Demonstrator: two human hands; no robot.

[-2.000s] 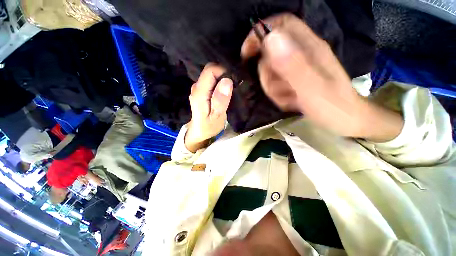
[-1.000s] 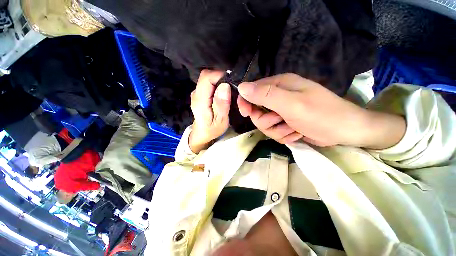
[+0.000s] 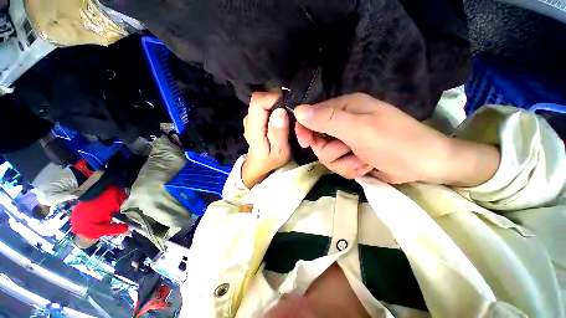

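Observation:
A black garment piece is bunched over my lap, with a seam or edge line running down to my fingertips. My left hand pinches its edge between thumb and curled fingers. My right hand is closed beside it, thumb and forefinger pinched at the seam, almost touching my left thumb. A thin tip shows at the right fingertips; it looks like the thread snips. The rest of the tool is hidden in the hand. A small light speck lies on the cloth just above the left thumb.
Blue plastic crates stand at left and right of my lap, with dark cloth in the left one. Dark cloth lies further left, below brown cardboard. A person in red is at the lower left.
My right hand has come down from higher on the cloth, where the dark snips showed, to the seam beside my left hand. In the last second both hands have barely moved.

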